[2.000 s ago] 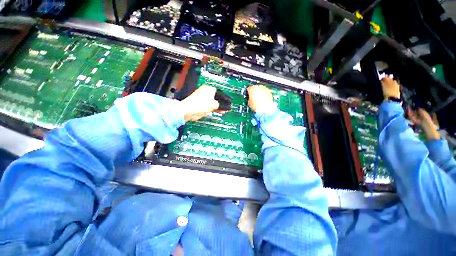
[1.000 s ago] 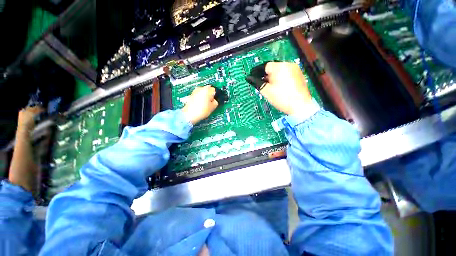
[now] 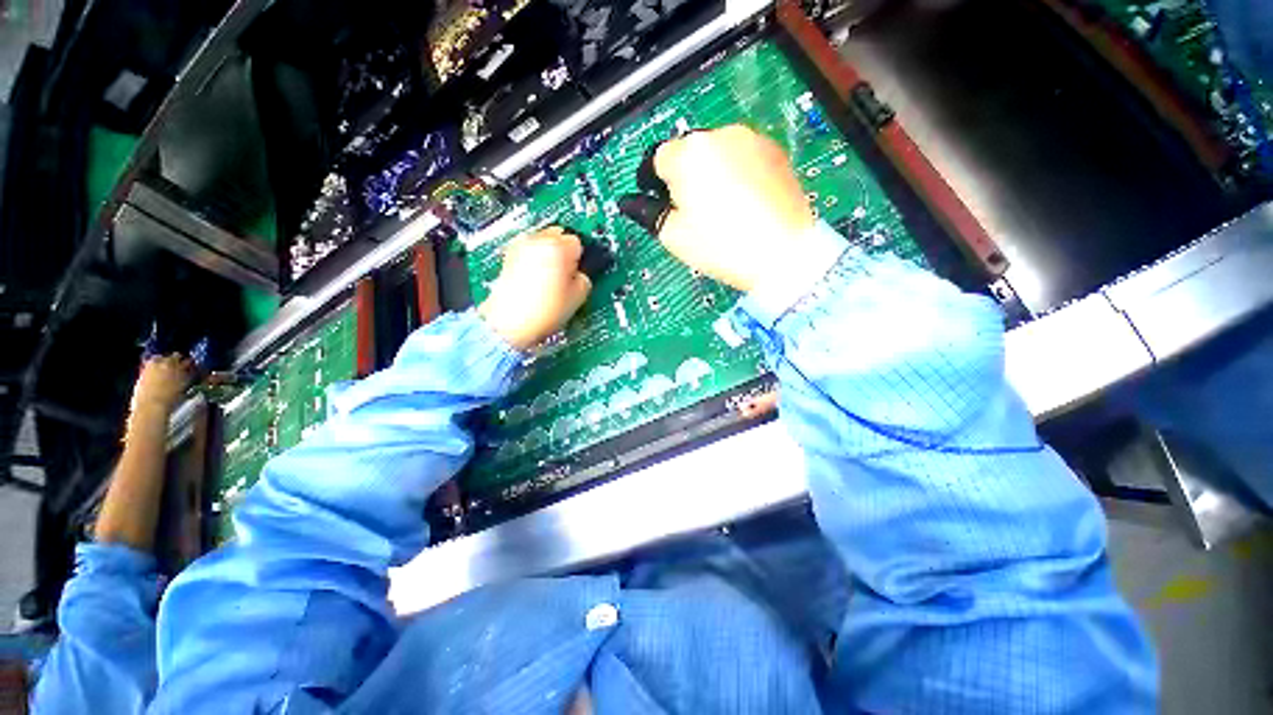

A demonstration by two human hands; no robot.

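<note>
The green printed circuit board (image 3: pixel 656 328) lies in front of me in a black carrier (image 3: pixel 614 458), with rows of large white circles along its near edge. My left hand (image 3: pixel 538 286) is over the board's left part, fingers curled, with black coverings at the fingertips. My right hand (image 3: pixel 726 196) is over the upper middle of the board, with black coverings on the thumb and finger, the tips close together. Whether either hand pinches a small component cannot be seen.
Black bins of pale, blue (image 3: pixel 405 175) and yellow-tan parts (image 3: pixel 468 35) stand behind the board. Silvery rails (image 3: pixel 600 506) run before and behind it. A second board (image 3: pixel 291 405) lies left, where another person's arm (image 3: pixel 137 461) reaches in. Reddish-brown side bars (image 3: pixel 907 154) flank the carrier.
The view has turned, so the board and rails tilt more steeply. My right hand has moved slightly left over the board. My left hand stays over the board's left part.
</note>
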